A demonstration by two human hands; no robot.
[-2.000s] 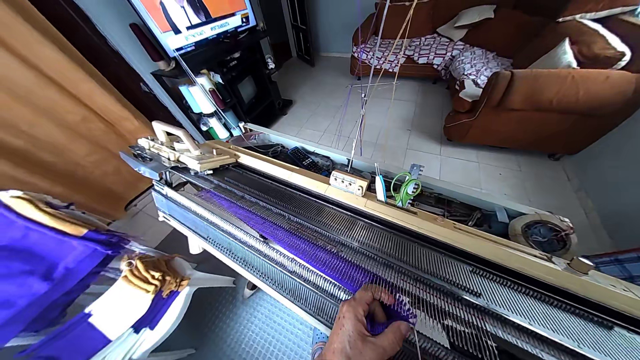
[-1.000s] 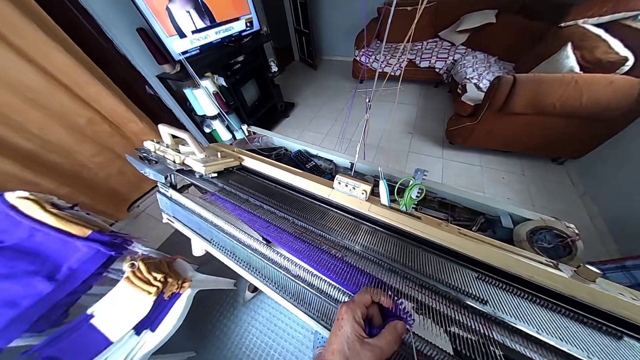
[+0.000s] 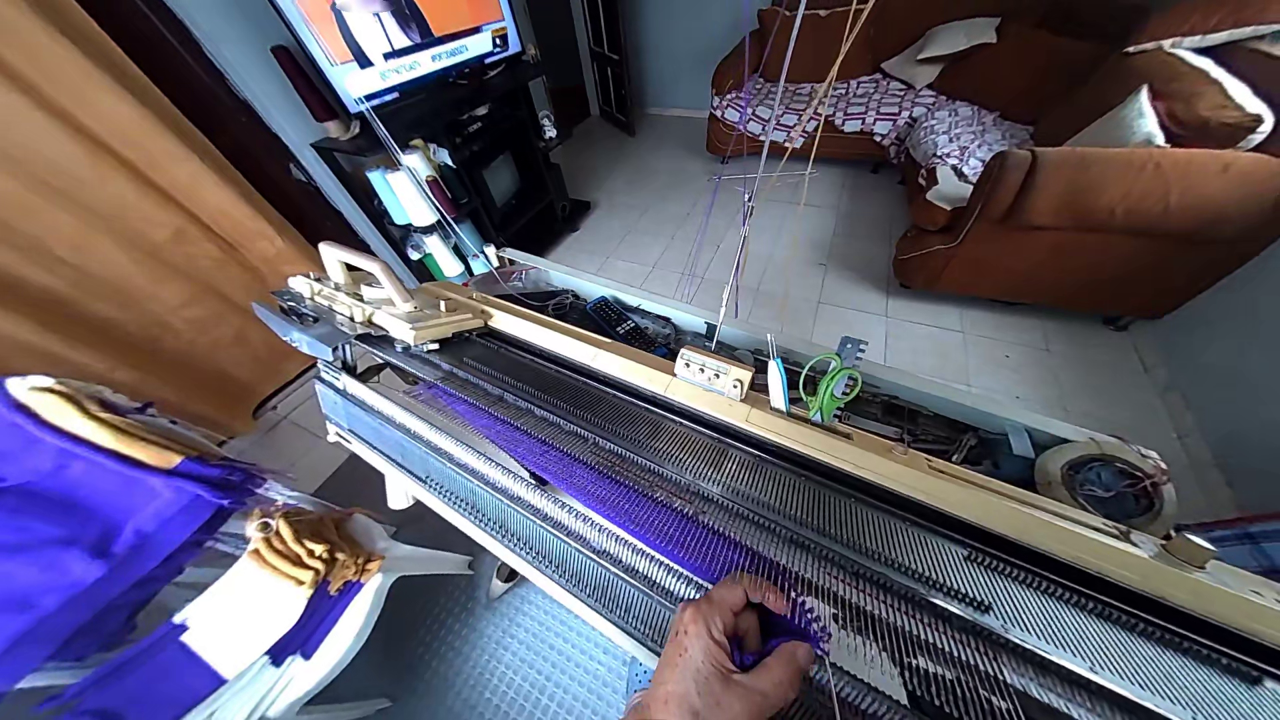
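My left hand (image 3: 725,645) reaches in from the bottom edge over the needle bed. Its thumb and fingers are closed on the bunched right edge of a purple knitted fabric (image 3: 600,495). That fabric runs as a long strip in the gap between the two needle beds of a knitting machine (image 3: 830,500). The carriage (image 3: 395,305), with a cream handle, sits at the far left end of the machine. Near the hand, a thin yarn hangs by the fabric's edge. My right hand is not in view.
Green-handled scissors (image 3: 832,390) and a yarn guide block (image 3: 712,372) stand on the cream rail. Yarns hang from above. Purple, white and mustard knitted pieces lie over a white plastic chair (image 3: 370,600) at left. A roll of tape (image 3: 1105,483) lies at right.
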